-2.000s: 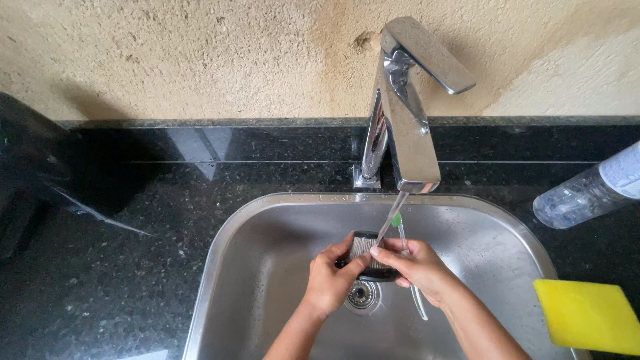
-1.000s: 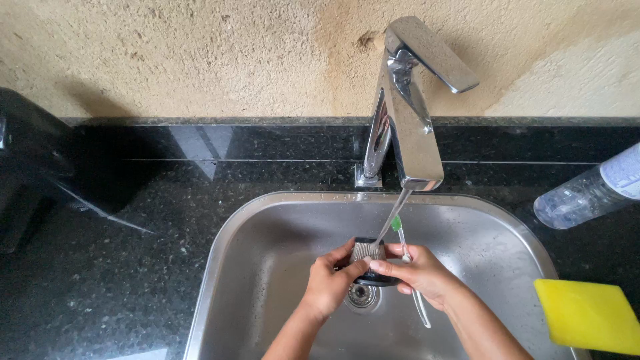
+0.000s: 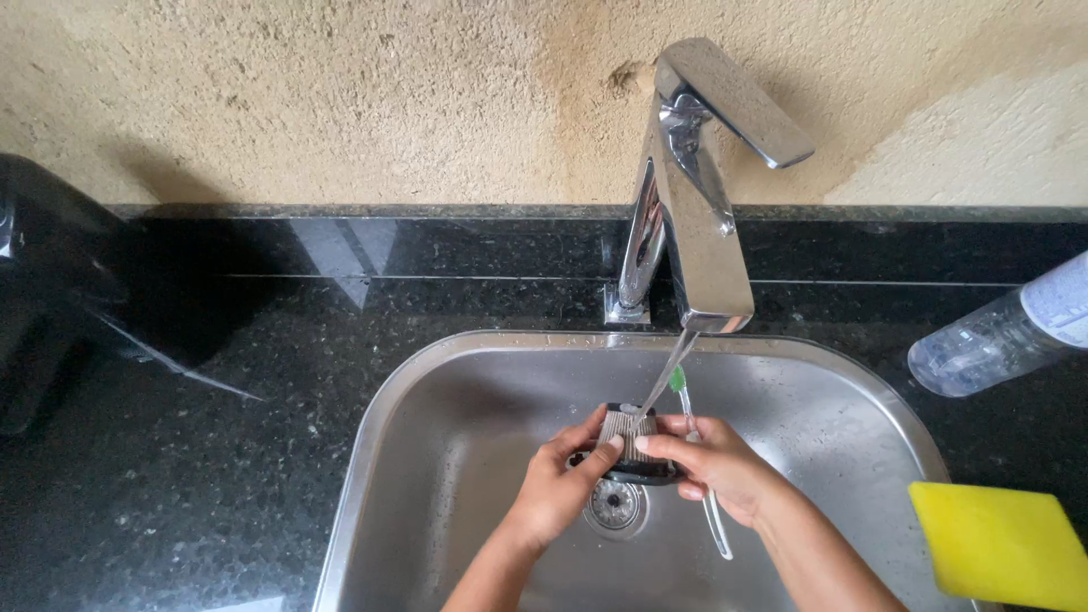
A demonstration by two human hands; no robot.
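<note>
Both of my hands hold a pleated filter with a black frame (image 3: 629, 433) over the stainless steel sink, under a stream of water from the chrome faucet (image 3: 705, 246). My left hand (image 3: 557, 480) grips its left side, the thumb on the pale pleats. My right hand (image 3: 722, 467) grips the right side and also keeps a clear toothbrush with green bristles (image 3: 677, 380) between its fingers, bristles up and handle pointing down. Water strikes the top of the pleats. Beneath the filter the round drain (image 3: 614, 506) shows partly.
The sink's steel rim (image 3: 374, 433) is set in a black granite counter (image 3: 212, 476). A yellow sponge (image 3: 999, 544) lies at the right edge of the sink. A clear plastic bottle (image 3: 969, 357) lies at the right, and a black object (image 3: 51, 280) stands at the left against the rough wall.
The filter has been tilted in my hands, so more of its pleated side faces up under the water. The toothbrush remains in my right hand.
</note>
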